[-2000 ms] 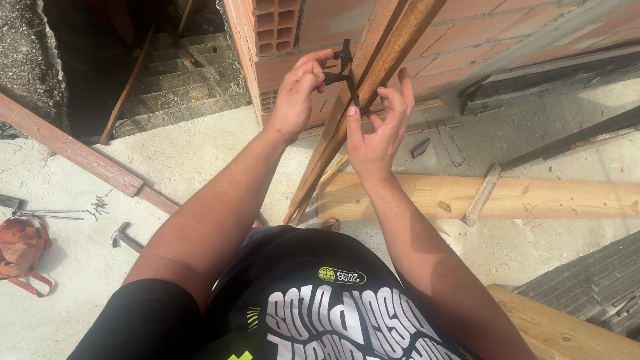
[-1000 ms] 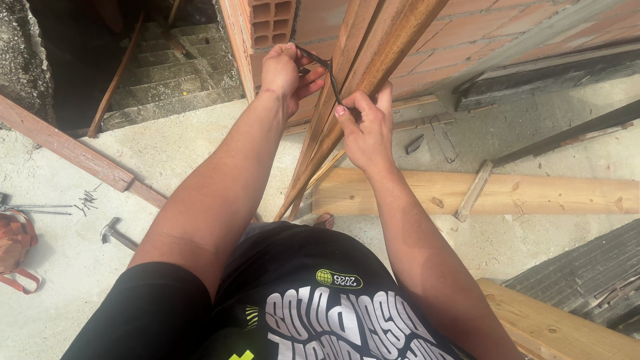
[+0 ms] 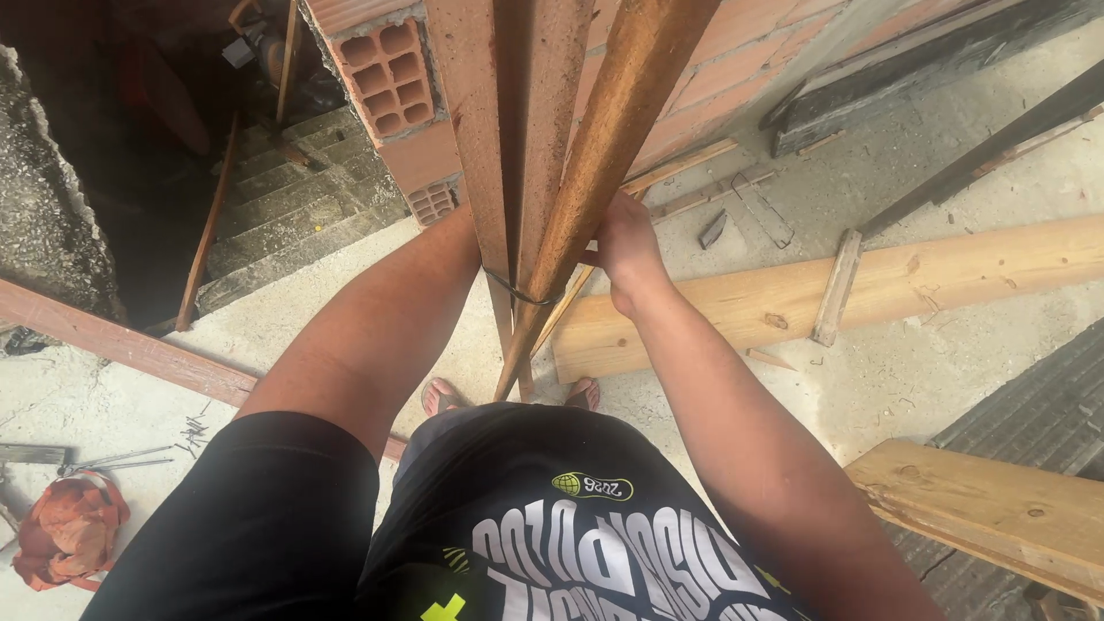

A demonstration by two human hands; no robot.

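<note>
Several long wooden boards [image 3: 539, 112] stand upright in front of me, leaning together by the brick wall. A thin black strap or wire [image 3: 516, 290] runs across their near side, low down. Reaching behind the boards from the right, my right hand [image 3: 623, 237] shows only in part, its fingers curled near the rounded-edged brown board [image 3: 617, 129]. My left forearm goes behind the boards from the left, and the left hand is hidden by them. What either hand holds cannot be seen.
A concrete stairwell [image 3: 293, 190] drops at the upper left, beside hollow bricks [image 3: 388, 79]. A thick pine plank [image 3: 776, 302] lies at right with a short batten [image 3: 837, 289] across it. Left are an orange bag [image 3: 73, 530], a reddish board [image 3: 129, 341] and loose nails [image 3: 194, 431].
Both hands have moved from in front of the boards to behind them. The black strap or wire, earlier held between both hands, now lies across the boards' near side.
</note>
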